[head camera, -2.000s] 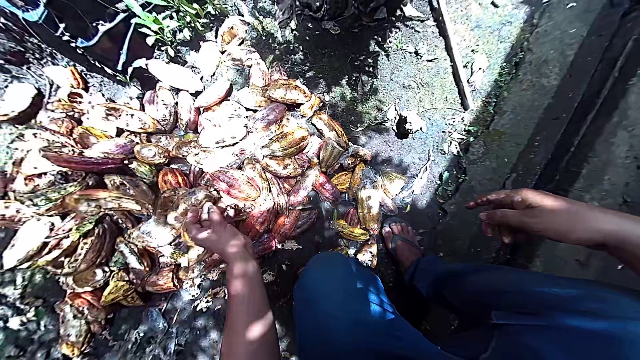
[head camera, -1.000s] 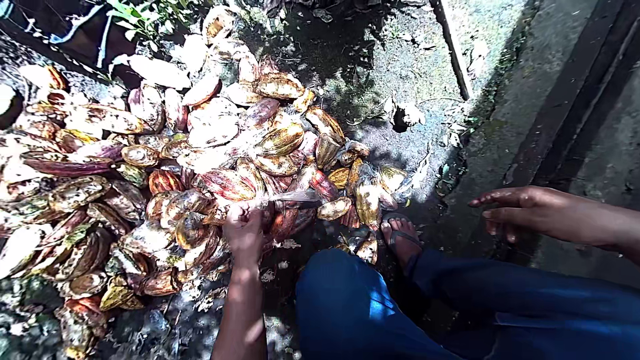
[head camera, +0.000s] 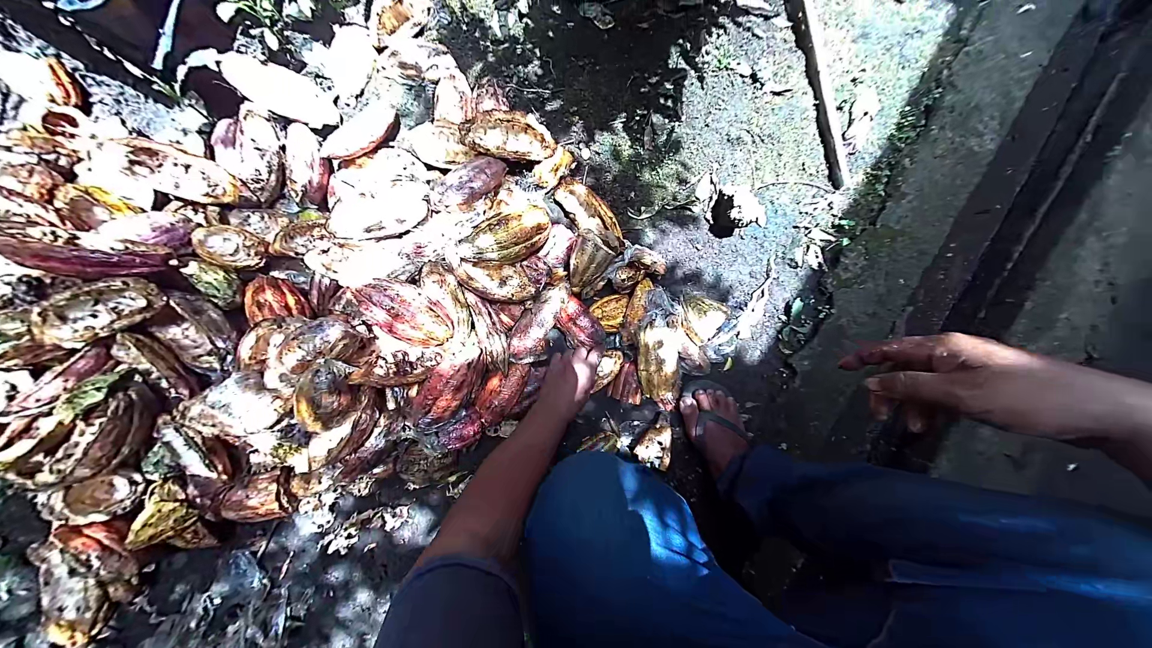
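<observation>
A large heap of cacao pods and opened husks (head camera: 396, 310), red, yellow and brown, covers the left half of the head view. My left hand (head camera: 571, 373) reaches down to the heap's right edge near my knee. Its fingers touch or lie close to a reddish pod (head camera: 580, 322); whether they grip anything cannot be told. Off to the right, over the grey ground, my right hand (head camera: 940, 378) hangs with fingers apart, holding nothing and away from the heap. Near my foot lies a yellow-brown pod (head camera: 660, 360).
My sandalled foot (head camera: 713, 423) stands beside the heap's right edge, below my blue-trousered knee (head camera: 612, 540). A narrow stick (head camera: 819, 90) lies on the ground at the upper right. Dark strips (head camera: 1035, 189) cross the concrete. Green leaves grow at the upper left.
My left hand has moved right along the heap, from its middle to its right edge near my foot. A long object seen at that hand one second ago is not discernible now. My right hand stays apart.
</observation>
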